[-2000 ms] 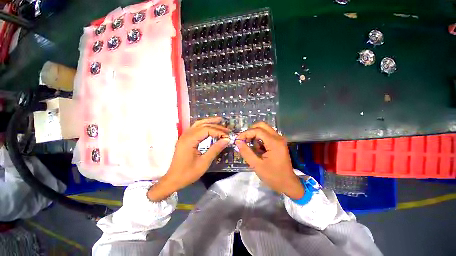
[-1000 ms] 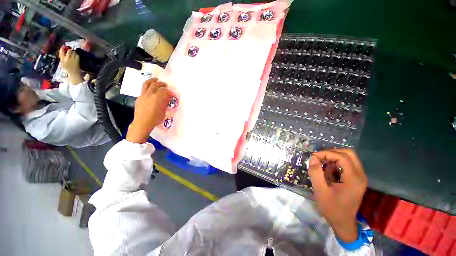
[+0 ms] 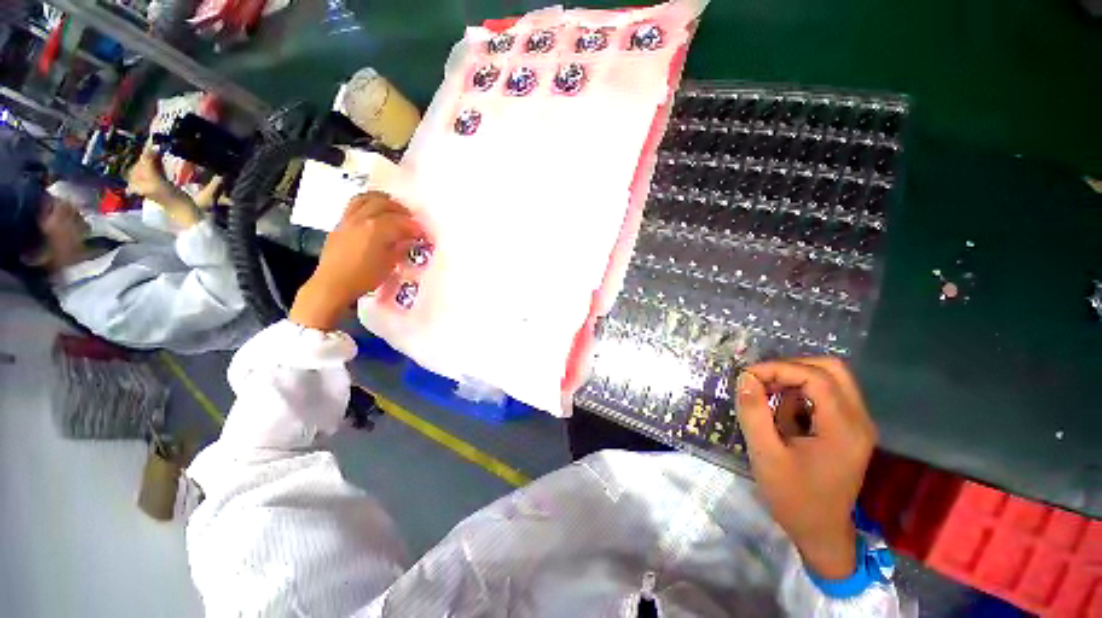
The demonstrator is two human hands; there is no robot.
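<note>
My left hand [image 3: 363, 251] is at the left edge of the white-pink sheet [image 3: 532, 217] over the red tray, its bent fingertips beside a silver round unit [image 3: 419, 252]. Whether they grip anything is hidden. Another round unit [image 3: 407, 293] lies just below, and several lie in rows at the sheet's far end [image 3: 521, 80]. My right hand [image 3: 807, 453] is over the near right corner of the clear component tray [image 3: 755, 223], thumb and forefinger together. Something dark and shiny shows inside its curled fingers, too unclear to name.
A beige cylinder [image 3: 378, 111] and white box [image 3: 332, 193] stand left of the sheet, beside a black hose [image 3: 245, 229]. A person in white [image 3: 145, 284] works at far left. A red pocket tray [image 3: 1015, 543] is at lower right. Specks [image 3: 950, 290] lie on the green bench.
Since the earliest frame the view has turned, my hands have parted, and my left hand has moved to the sheet's left edge. Over the last second both hands have shifted only slightly.
</note>
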